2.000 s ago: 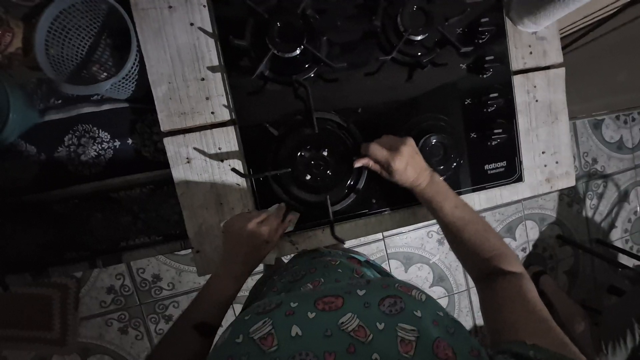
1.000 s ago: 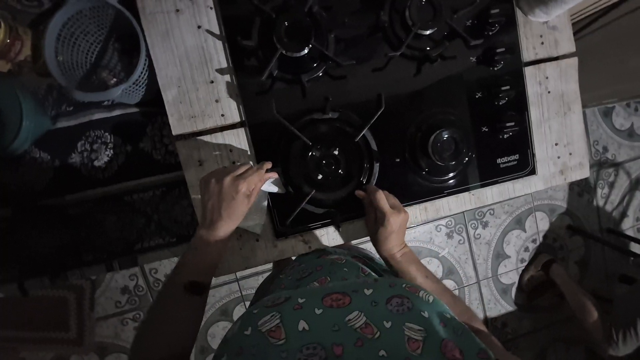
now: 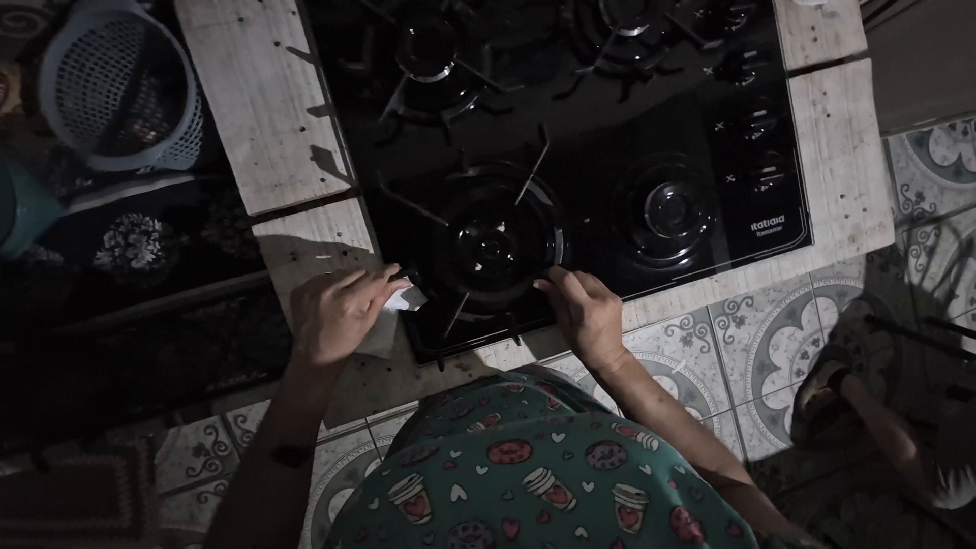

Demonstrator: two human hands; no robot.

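Note:
A black glass gas cooktop [image 3: 595, 122] is set into a pale wooden counter. My left hand [image 3: 339, 313] is at its near left corner, with a small white piece of cloth or paper [image 3: 405, 296] pinched in the fingers. Both hands are at a black pan support [image 3: 531, 165], which stands around the large near left burner [image 3: 493, 245]. The fingers of my right hand [image 3: 583, 309] are closed on the support's near right side. At the near right a smaller burner [image 3: 677, 210] has no support over it. Dark knobs [image 3: 755, 124] line the cooktop's right side.
Two more burners with supports, one of them the far left burner [image 3: 427, 57], lie behind. A plastic basket [image 3: 114, 84] and a teal container [image 3: 23, 202] are on a dark patterned cloth at left. Another person's foot [image 3: 823, 389] is on the tiled floor at right.
The pan support around the large burner has turned. My left hand has moved up from the cooktop's near edge to its left edge. My right hand has moved down toward the near edge.

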